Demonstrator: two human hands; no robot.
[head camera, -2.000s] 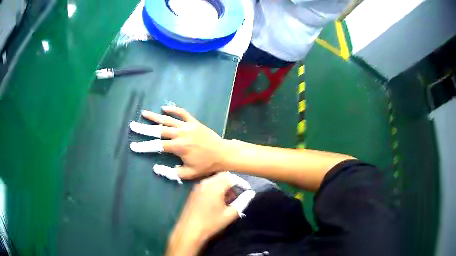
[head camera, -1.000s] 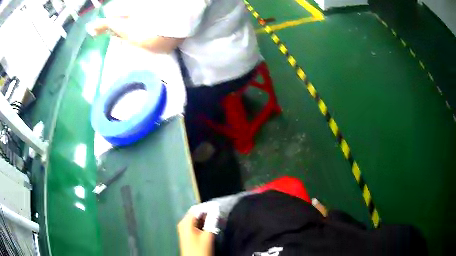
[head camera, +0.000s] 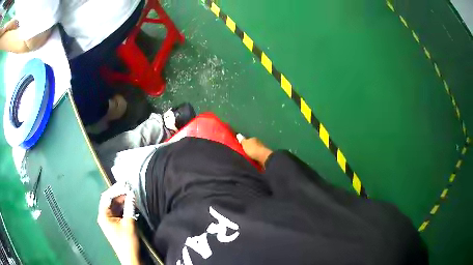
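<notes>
My left hand (head camera: 120, 209) is curled at the bench edge beside my lap, with white finger cots on its fingertips. Its fingers are closed, and nothing shows in them. My right hand (head camera: 255, 150) is low beside the red stool seat (head camera: 210, 128), touching or very near its edge. One white cot shows, and the rest of its grip is hidden. The tweezers (head camera: 38, 181) lie on the green mat (head camera: 67, 155). A strip of tiny black pieces (head camera: 63, 222) lies to their right, in rows along the mat.
The blue reel (head camera: 39, 106) stands at the bench's far end. A seated person in a pale top (head camera: 96, 23) is beyond it, beside another red stool (head camera: 142, 62). Yellow-black floor tape (head camera: 285, 85) crosses the green floor. The conveyor belt shows at the far left edge.
The view has swung right, so the bench now lies at the left. My right hand has left the mat and is down by the red seat. My left hand stays curled near the bench edge.
</notes>
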